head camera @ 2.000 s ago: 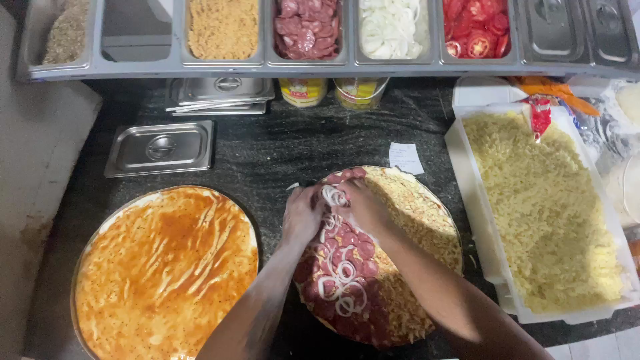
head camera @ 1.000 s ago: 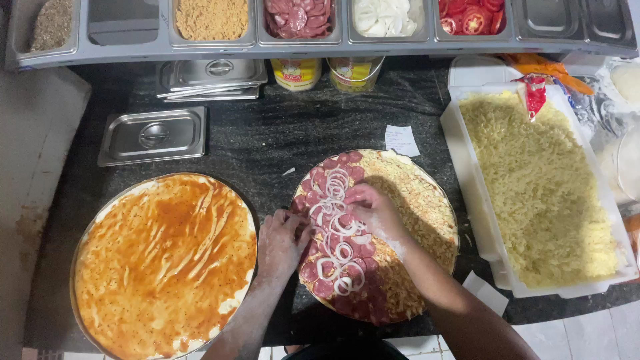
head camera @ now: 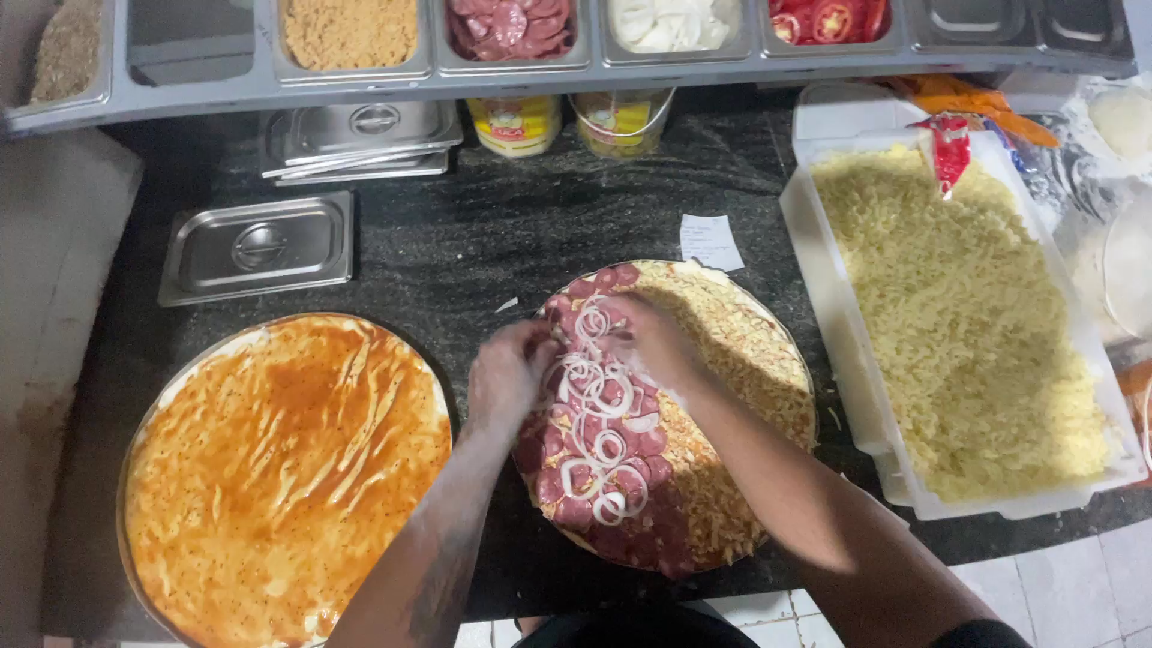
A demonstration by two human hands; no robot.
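A round pizza (head camera: 720, 360) lies at the middle, its left half covered with sausage slices (head camera: 661, 517) and its right half with a crumbly, shredded topping. White onion rings (head camera: 598, 382) form a band down the sausage side. My left hand (head camera: 513, 364) is at the pizza's upper left edge, fingers bent; whether it holds anything is hidden. Over the upper sausage slices, beside the onion rings, my right hand (head camera: 643, 337) is blurred, and its fingertips do not show clearly. A second round pizza base (head camera: 288, 477), spread with orange-red sauce, lies at the left.
A white tub (head camera: 886, 423) of shredded cheese (head camera: 963, 333) stands at the right. Steel lids (head camera: 261, 247) and a paper slip (head camera: 711, 241) with writing lie on the dark stone counter (head camera: 432, 234). Along the back runs a rack of topping pans (head camera: 513, 67), with two plastic buckets (head camera: 516, 124) below.
Over the last second both hands have moved up toward the pizza's far edge. The onion rings, bunched under the hands in the earliest frame, now spread over more of the sausage side.
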